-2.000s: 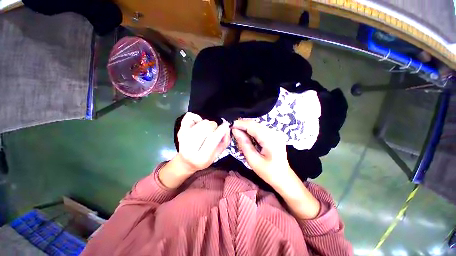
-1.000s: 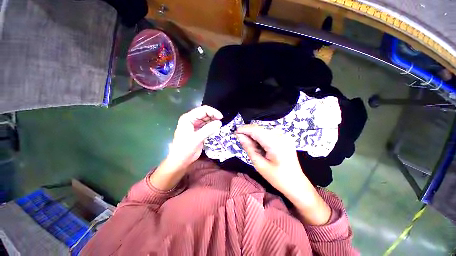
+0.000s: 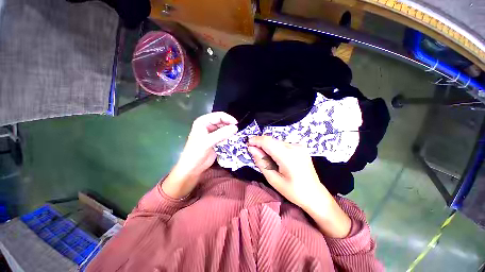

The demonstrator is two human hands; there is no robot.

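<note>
A black garment (image 3: pixel 276 74) lies bunched over the lap, with its white lace collar (image 3: pixel 332 127) spread across the front. My left hand (image 3: pixel 205 139) is at the collar's left end, with thumb and fingertips pinched close together on or just above the lace. My right hand (image 3: pixel 284 164) grips the collar edge near its middle, thumb and forefinger closed on the lace. A small dark spot, perhaps a button, shows at my right fingertips. A thin dark strand runs over the garment near my left fingertips. No needle can be made out.
A pink mesh waste basket (image 3: pixel 159 64) with a clear liner stands on the green floor at the left. A grey fabric bin (image 3: pixel 58 64) is beside it. The table edge with a yellow tape measure (image 3: pixel 420 21) crosses the top right. A blue crate (image 3: pixel 58 234) is at the lower left.
My left hand has drawn back left from my right hand, uncovering the lace between them. My right hand stays on the collar. The whole view has shifted somewhat.
</note>
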